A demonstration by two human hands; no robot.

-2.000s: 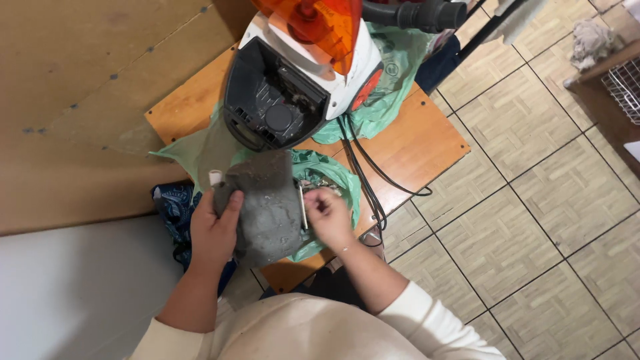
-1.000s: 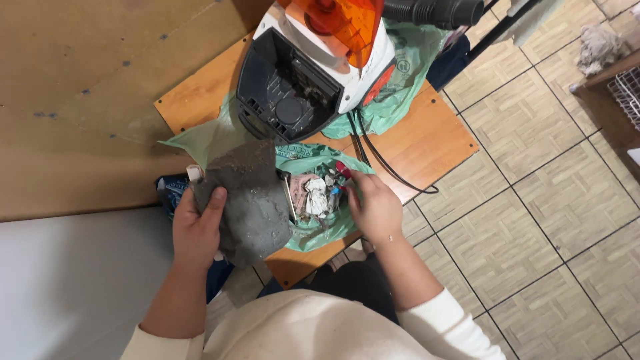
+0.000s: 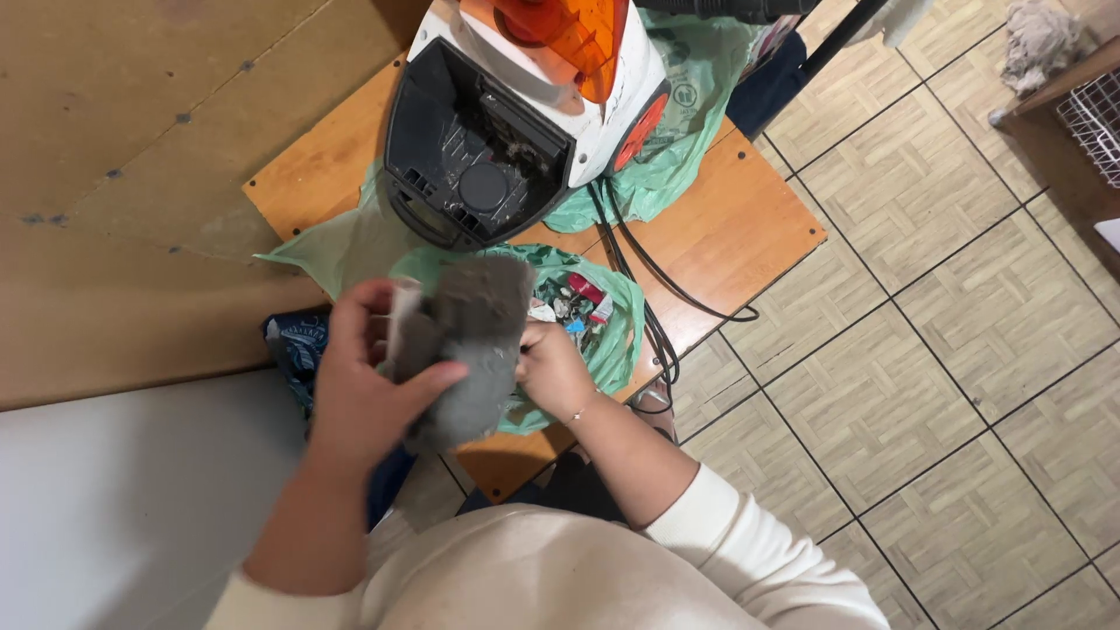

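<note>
A grey, dust-covered vacuum cleaner bag (image 3: 477, 350), blurred at its edges, is gripped by my left hand (image 3: 376, 376), with the thumb across its face and a pale plate at its left side. My right hand (image 3: 556, 367) is against the bag's right edge, its fingers curled and partly hidden, so what they hold does not show. Behind and below both lies a green plastic bag (image 3: 626, 306) with mixed rubbish in it. Above stands a white and orange vacuum cleaner (image 3: 643, 96) whose dark dust compartment (image 3: 481, 149) is uncovered and dusty inside.
The vacuum cleaner stands on an orange-brown wooden board (image 3: 744, 210). Black cables (image 3: 661, 271) loop over its right part. Another green plastic bag (image 3: 691, 149) lies beneath the machine. A wire basket (image 3: 1098, 122) and a clump of grey fluff (image 3: 1037, 44) are at the upper right.
My right hand has moved left from over the rubbish to the grey bag's edge. The grey bag has turned in my left hand and looks narrower than a second ago.
</note>
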